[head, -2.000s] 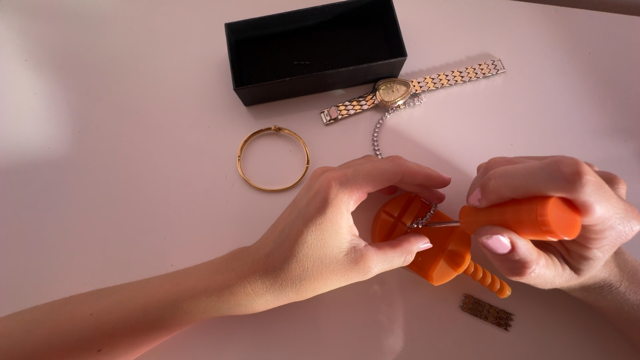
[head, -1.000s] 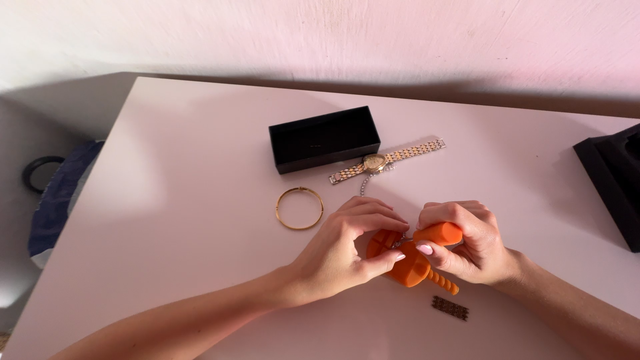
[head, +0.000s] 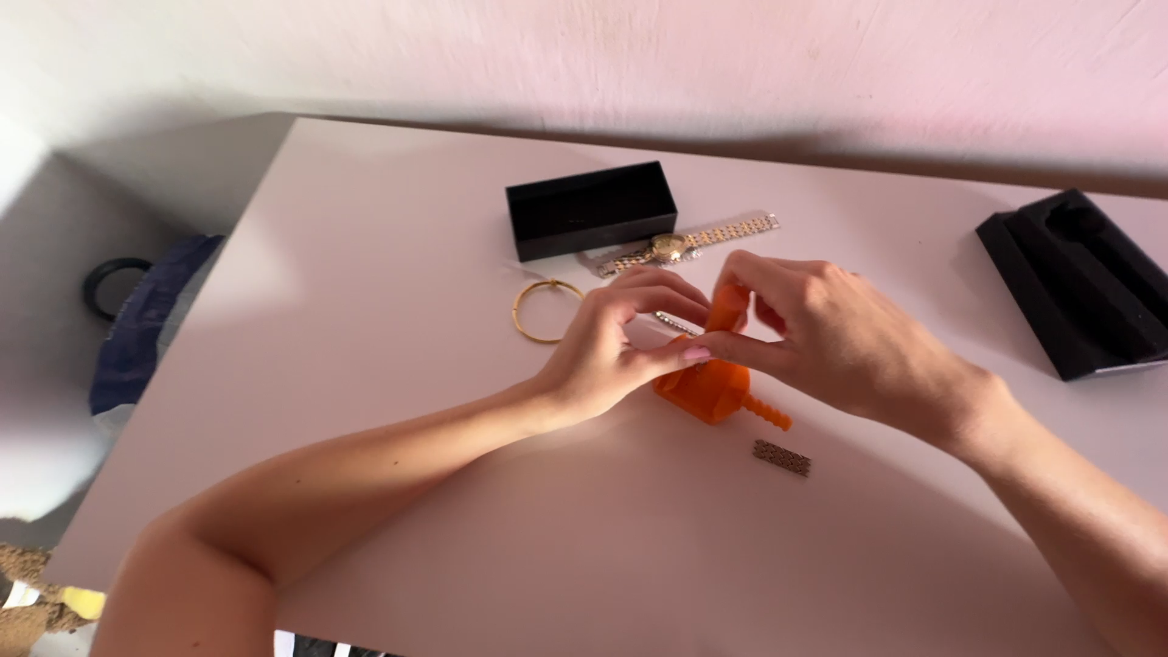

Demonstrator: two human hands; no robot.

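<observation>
An orange plastic watch-link holder [head: 712, 392] with a ridged screw rod stands on the table. My left hand [head: 630, 338] has its thumb and fingers at the holder's top, around a silver chain bracelet [head: 675, 322] that lies partly across it. My right hand [head: 785, 315] grips an orange-handled tool [head: 727, 308], held steeply over the holder; its tip is hidden by the fingers. A short piece of metal watch band [head: 782, 457] lies in front of the holder. Behind my hands lies a two-tone wristwatch [head: 669, 247], and a gold bangle [head: 547, 311] rests left of it.
An open black box [head: 593, 214] stands beside the watch on the white table [head: 438, 228]. A black box insert [head: 1077, 283] lies at the right. The wall runs along the table's back edge. Past the left edge is a dark blue bag [head: 151, 319].
The orange-handled tool was nearly level with its handle to the right; now it is steeply upright, and my right hand has turned over it. The view has widened.
</observation>
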